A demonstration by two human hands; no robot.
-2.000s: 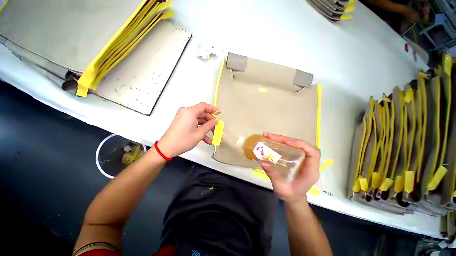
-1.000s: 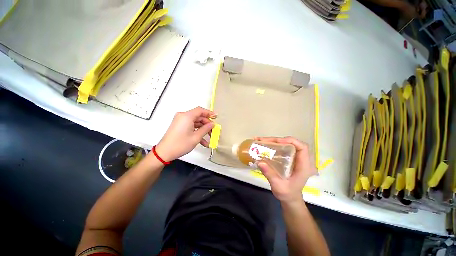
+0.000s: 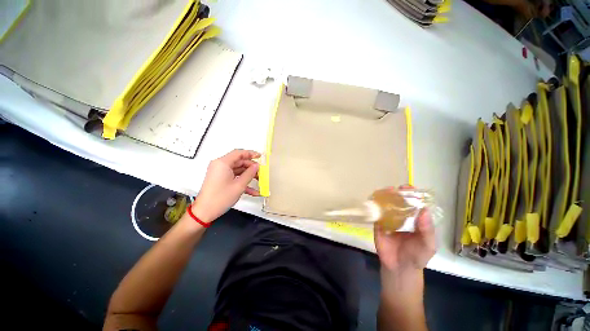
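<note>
A beige-grey bag panel (image 3: 336, 155) lies flat on the white table, with yellow binding (image 3: 409, 145) down both sides and two darker grey patches along its far edge. My left hand (image 3: 229, 181) is at the panel's left edge, its fingertips pinching the yellow binding tail (image 3: 264, 180) near the near-left corner. My right hand (image 3: 407, 239) holds the glue bottle (image 3: 398, 210), blurred, over the near-right part of the panel. Its pale nozzle points left and lies above the near edge, clear of the left corner.
A pile of panels (image 3: 84, 48) with fanned yellow edges rests on a specked board (image 3: 187, 97) at left. A large stack (image 3: 517, 181) stands at right. A white wad (image 3: 263, 76) lies beyond the panel. A bucket (image 3: 136, 216) is below the table edge. A person's arm shows far right.
My right hand has moved the glue bottle right, away from the left corner. My left hand has shifted slightly left and down, and the yellow tail now lies along the panel's edge.
</note>
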